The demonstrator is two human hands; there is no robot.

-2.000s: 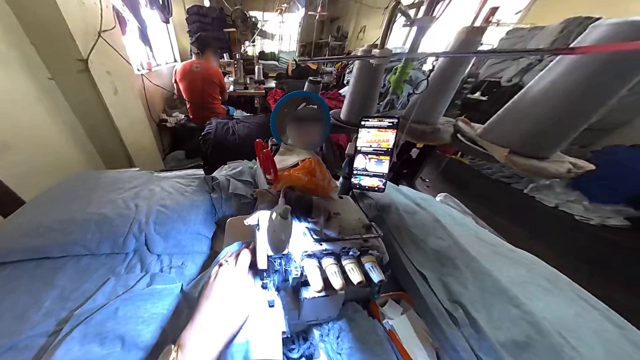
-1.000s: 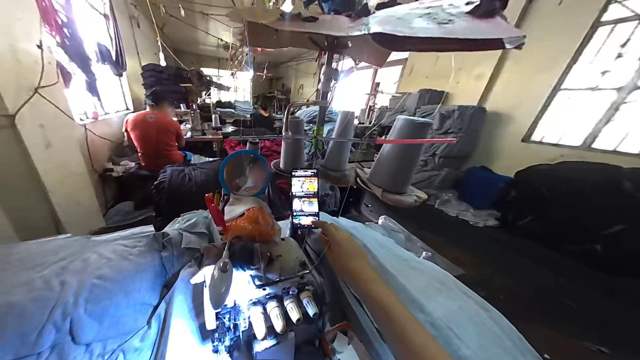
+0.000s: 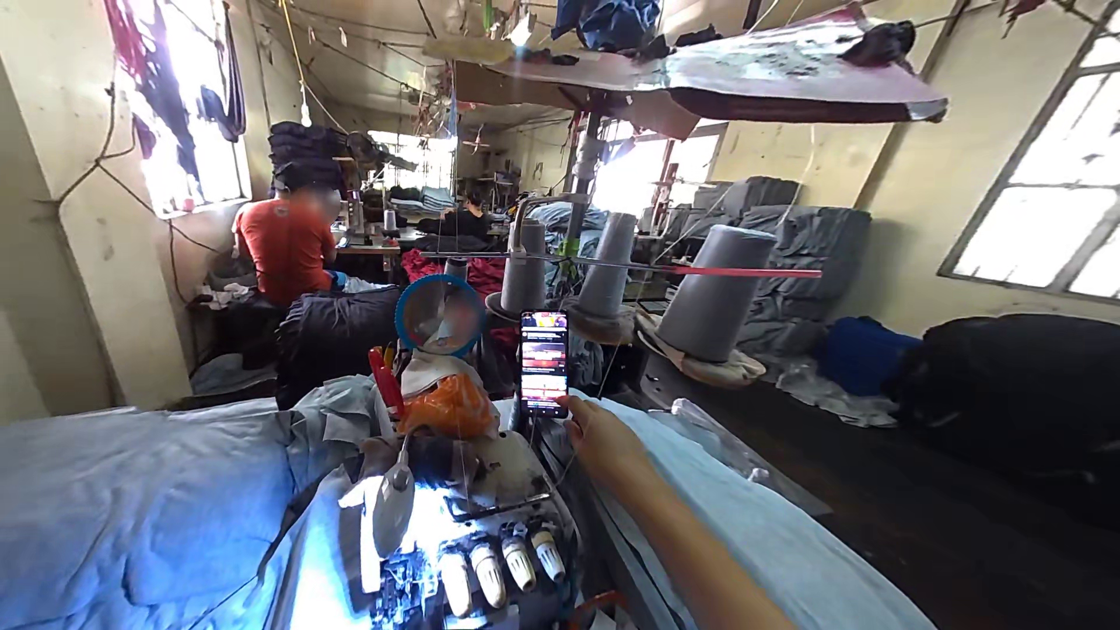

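Note:
My right hand (image 3: 604, 436) reaches in from the lower right, a fingertip at the lower edge of a smartphone (image 3: 543, 363) with a lit screen. The phone stands upright behind an overlock sewing machine (image 3: 503, 477). Several tension dials (image 3: 487, 575) line the machine's front, and a small lamp (image 3: 394, 507) throws bright light beside them. My left hand is out of view. Large grey thread cones (image 3: 717, 293) stand behind the phone. A round blue-rimmed mirror (image 3: 440, 315) is to the phone's left, above an orange plastic bag (image 3: 448, 407).
Light blue fabric (image 3: 140, 507) is heaped at left, and more fabric (image 3: 770, 525) lies at right. A horizontal rod (image 3: 744, 272) crosses before the cones. A person in a red shirt (image 3: 284, 249) sits at the back left. Dark bundles (image 3: 1015, 394) lie at far right.
Two seconds ago my left hand was by the machine's needle area; it is out of view now. My right hand has come in to the phone, and the screen content has changed. The view has tilted up.

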